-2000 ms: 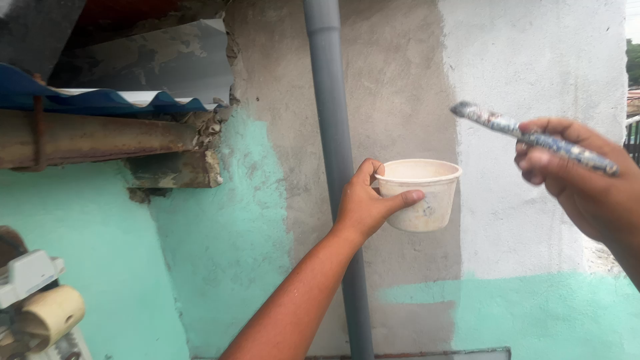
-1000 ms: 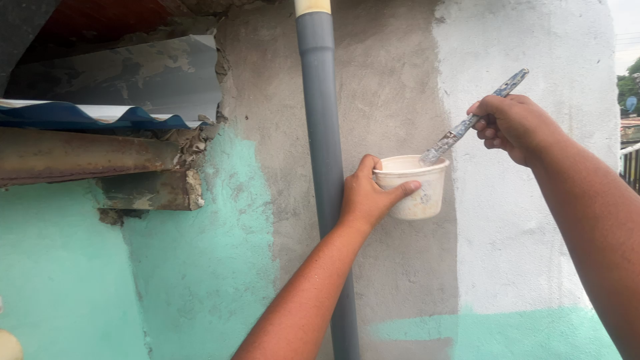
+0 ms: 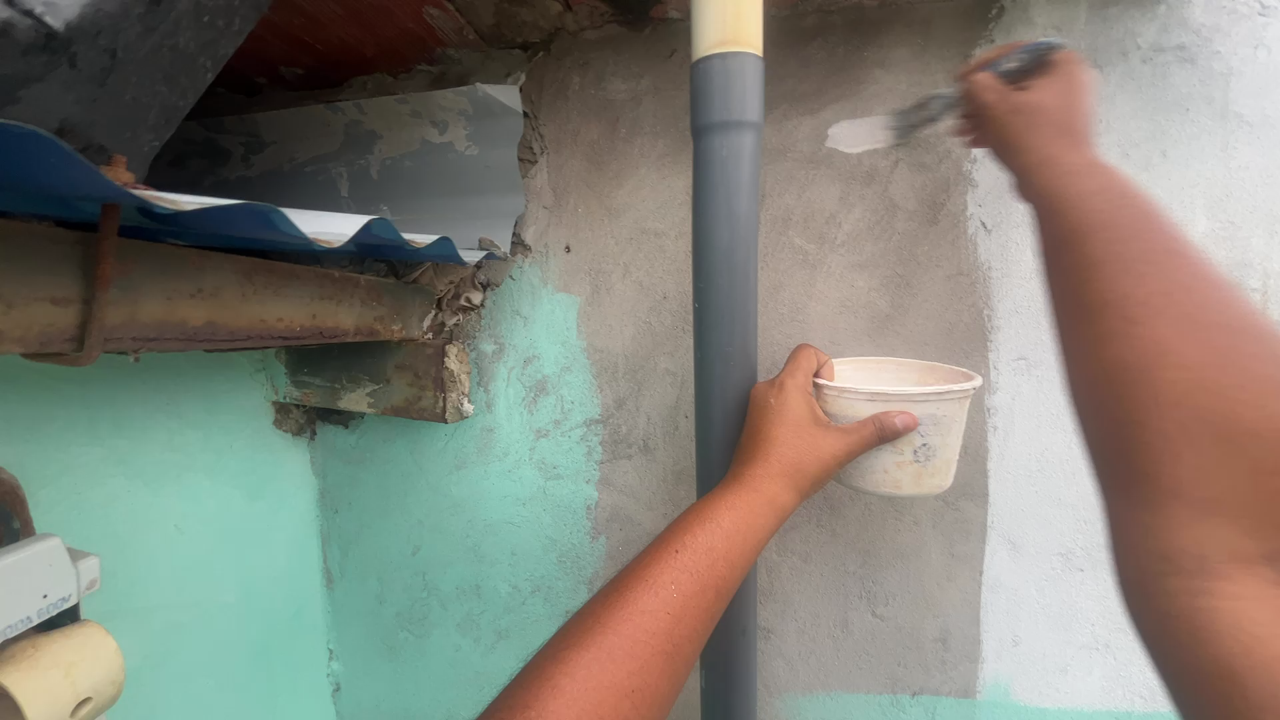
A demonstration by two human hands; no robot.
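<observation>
My left hand [image 3: 815,430] grips the rim and side of a whitish plastic tub [image 3: 905,450], thumb outside, just right of the grey pipe. Up at the top right, my right hand [image 3: 1035,115] holds a paint-spattered paintbrush [image 3: 935,112], blurred by motion. Its bristle end is at the bare grey cement wall [image 3: 870,260], beside a short white paint stroke [image 3: 858,134]. A white-painted wall area [image 3: 1060,450] lies to the right of the bare strip. What the tub holds is hidden behind its rim.
A grey plastic pipe [image 3: 727,250] with a cream upper section runs down the wall. At left are a blue corrugated roof sheet [image 3: 330,228], a rusty metal beam [image 3: 230,295], turquoise-painted wall [image 3: 190,520] and a white device [image 3: 45,585] above a cream pipe end [image 3: 65,670].
My right hand has moved the brush from the tub up to the bare wall, where a white stroke now shows. My left hand still holds the tub beside the pipe.
</observation>
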